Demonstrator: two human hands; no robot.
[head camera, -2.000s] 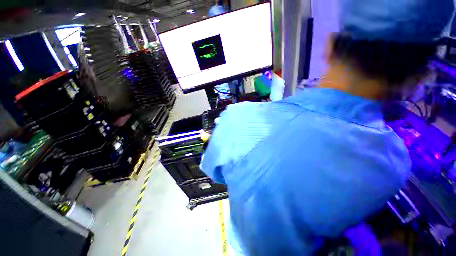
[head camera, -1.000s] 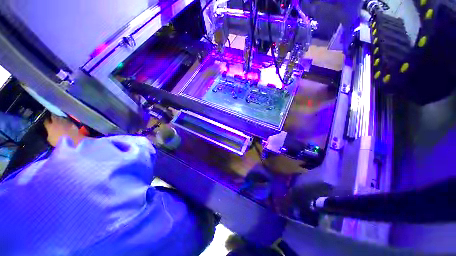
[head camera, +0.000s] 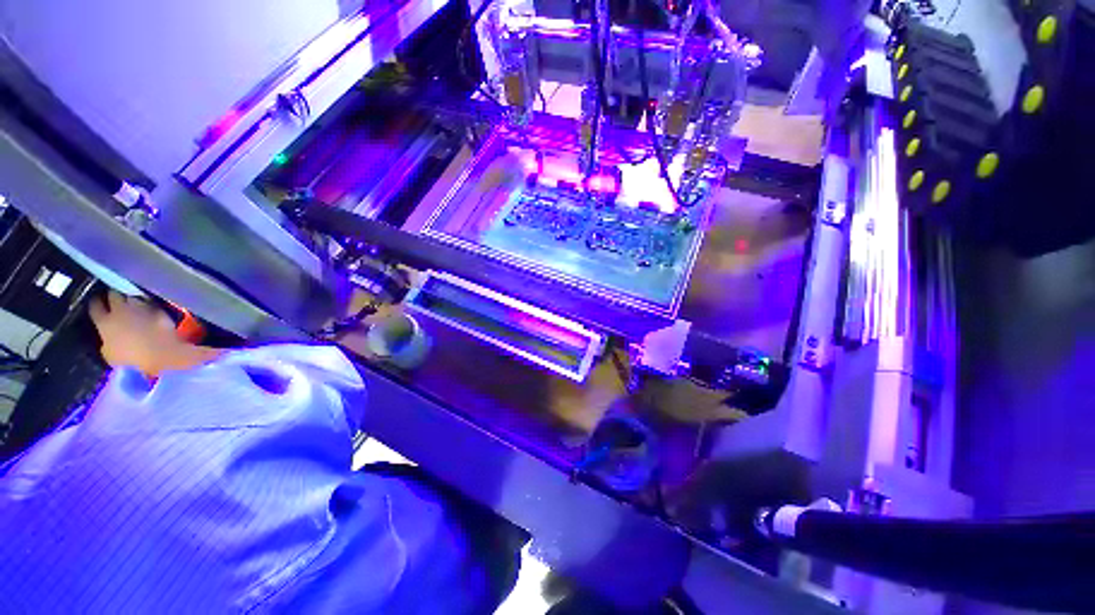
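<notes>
Neither of my hands can be made out. In front of me, a framed carrier (head camera: 540, 267) lies tilted in the view inside a purple-lit machine. Two circuit boards, the right one (head camera: 634, 237) and one beside it, sit side by side on the carrier. Machine heads with cables (head camera: 591, 132) hang over their far edge, with pink and white glare beneath that hides detail. A narrow pale-rimmed tray (head camera: 510, 327) lies on the near side of the carrier, apart from it.
A blue sleeve (head camera: 216, 469) with a bare hand (head camera: 144, 336), apparently another person's, fills the lower left. A small round cup (head camera: 399, 341) and a blue-rimmed round container (head camera: 621, 453) stand near the front edge. Metal rails (head camera: 859, 264) and a black rod (head camera: 961, 547) are at right.
The view has swung from the person's back and the monitor to the machine interior. Since one second ago it has shifted only slightly; the carrier and boards look unmoved.
</notes>
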